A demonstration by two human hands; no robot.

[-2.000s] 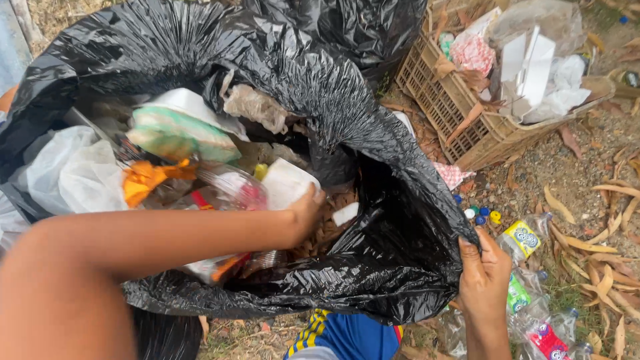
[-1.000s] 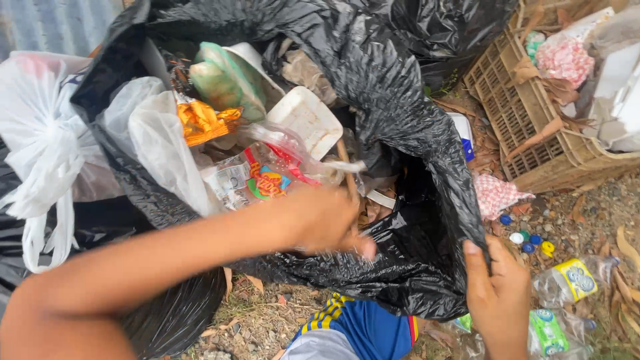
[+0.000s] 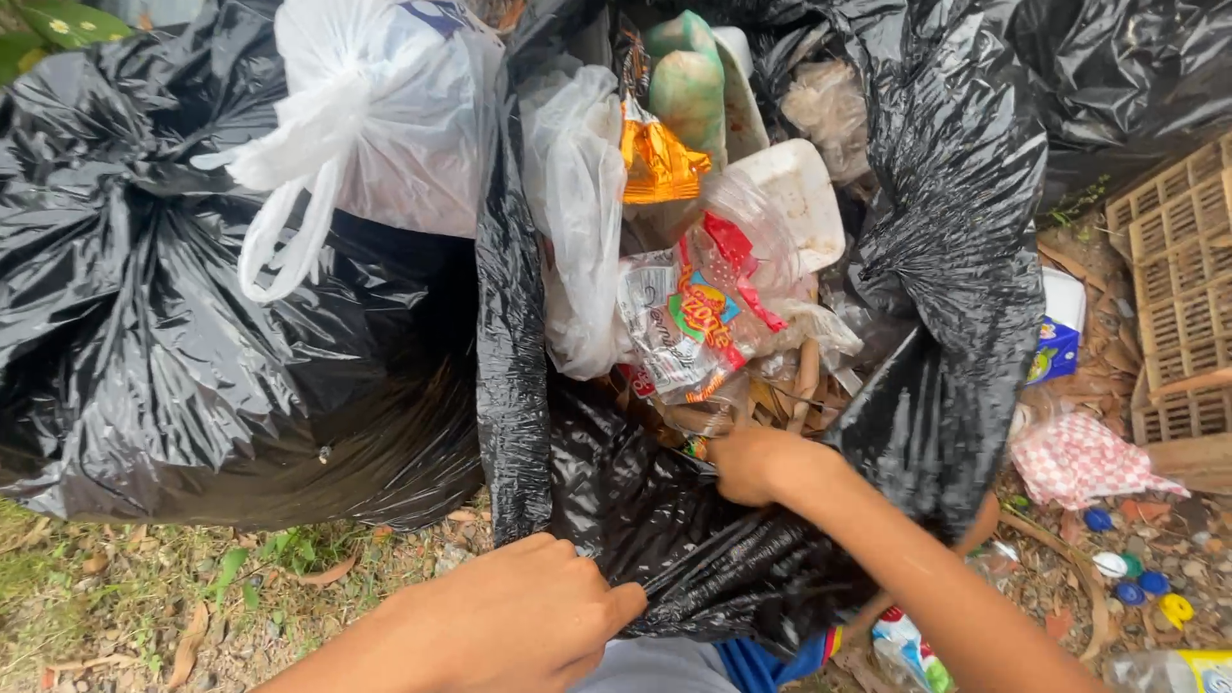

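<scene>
A black plastic garbage bag (image 3: 515, 385) lies open in front of me, its rim spread wide. My left hand (image 3: 563, 606) is closed on the near edge of the bag at the bottom. Inside the bag is my right hand (image 3: 765, 464), its fingertips among the litter and partly hidden, so what they hold cannot be told. Just beyond it lie a red printed snack wrapper (image 3: 712, 318) and dry leaves (image 3: 770, 399). Farther in are a white foam tray (image 3: 794, 197), an orange foil wrapper (image 3: 659, 159) and a translucent plastic bag (image 3: 582, 212).
At left, a knotted white bag (image 3: 414, 125) rests on a full black bag (image 3: 192, 318). To the right stand a slatted plastic crate (image 3: 1184, 289), a red checked paper (image 3: 1083, 462), loose bottle caps (image 3: 1145, 587) and plastic bottles (image 3: 1169, 669) on leafy ground.
My left hand has moved out of the bag's contents and taken hold of its near edge. My right hand has let go of the right rim and reached inside. The view has shifted left.
</scene>
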